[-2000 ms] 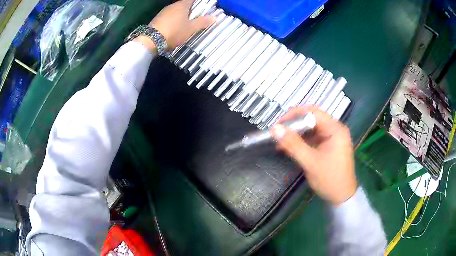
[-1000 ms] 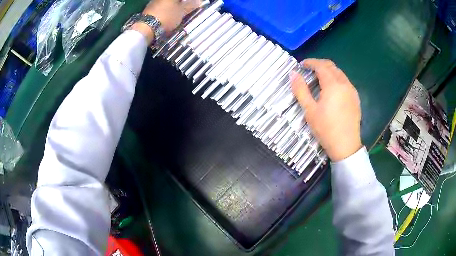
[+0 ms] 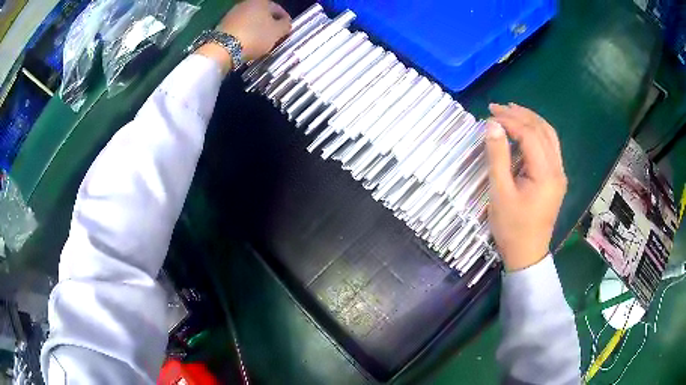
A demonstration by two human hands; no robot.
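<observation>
A slanting row of silver tubes with thinner rods (image 3: 391, 128) lies side by side across the far part of a black tray (image 3: 331, 248), rods pointing toward me. My left hand (image 3: 257, 28), below a metal watch, is at the row's far left end, fingers curled; whether it grips a tube is hidden. My right hand (image 3: 526, 177) is at the row's right end, thumb and fingers around the end tubes, which the hand partly hides. I cannot tell if it grips one.
A blue plastic bin (image 3: 459, 37) stands beyond the row. Clear plastic bags (image 3: 124, 41) lie at upper left. Part of a red bin (image 3: 184, 372) shows at the bottom left. A printed label sheet (image 3: 635, 218) and a yellow line are at the right, with thin white wires.
My right hand has moved from holding a loose tube over the tray to the row's right end. That tube is no longer seen apart from the row. My left hand has shifted slightly.
</observation>
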